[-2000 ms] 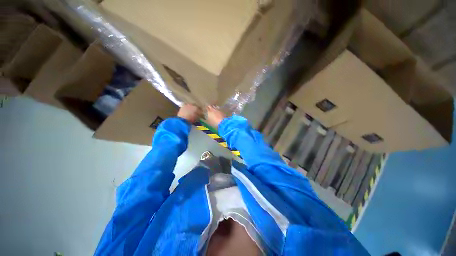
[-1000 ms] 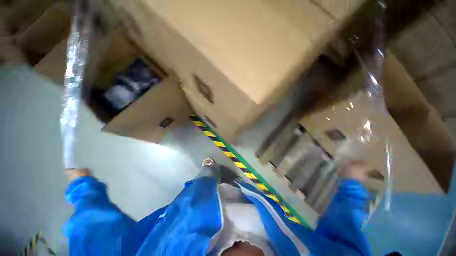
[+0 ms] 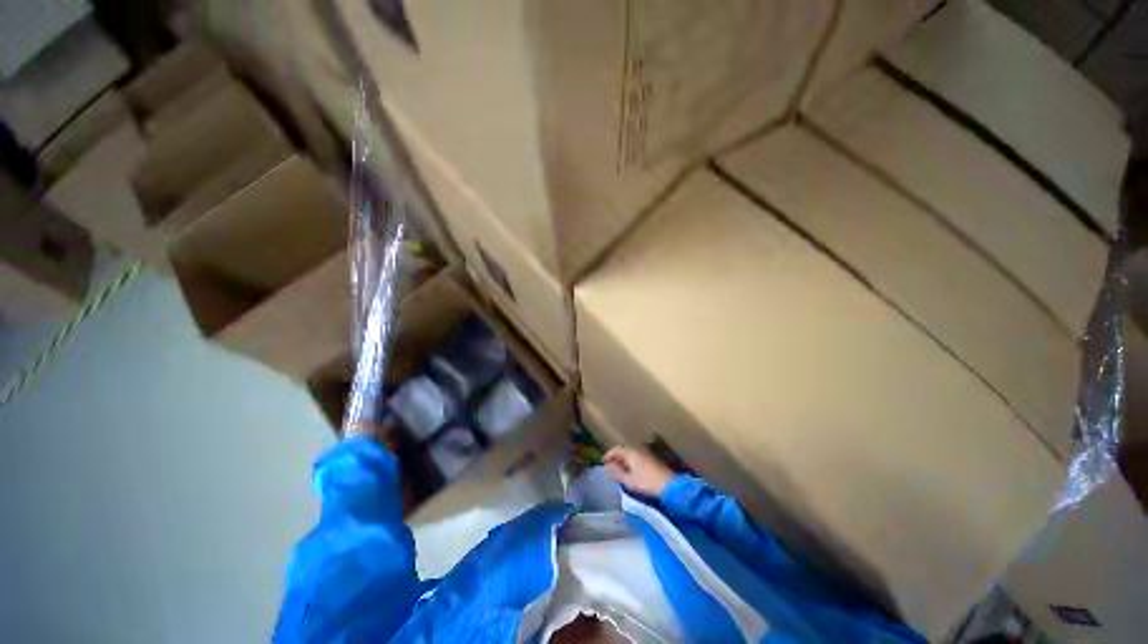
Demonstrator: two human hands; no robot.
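Stretch film (image 3: pixel 375 321) hangs as a shiny, gathered rope at the left, running up beside the stacked cartons. My left hand (image 3: pixel 368 434) is shut on its lower end. My right hand (image 3: pixel 640 471) is beside the near lower edge of a large brown carton (image 3: pixel 806 377), close to my jacket; its fingers look curled, and I cannot tell whether it holds anything. More film (image 3: pixel 1098 403) hangs loose along the right end of the cartons. Several cartons stand side by side, with a taller carton (image 3: pixel 667 113) behind them.
An open carton (image 3: pixel 504 447) with wrapped grey-silver items stands on the floor at left centre. Another open carton (image 3: pixel 271 239) and more cartons stand behind it. Yellow-black tape (image 3: pixel 76 327) crosses the grey floor at far left.
The view has shifted, and the cartons now fill the right side. My left hand still holds the film. My right hand has come in from the far right to the middle, away from the right film.
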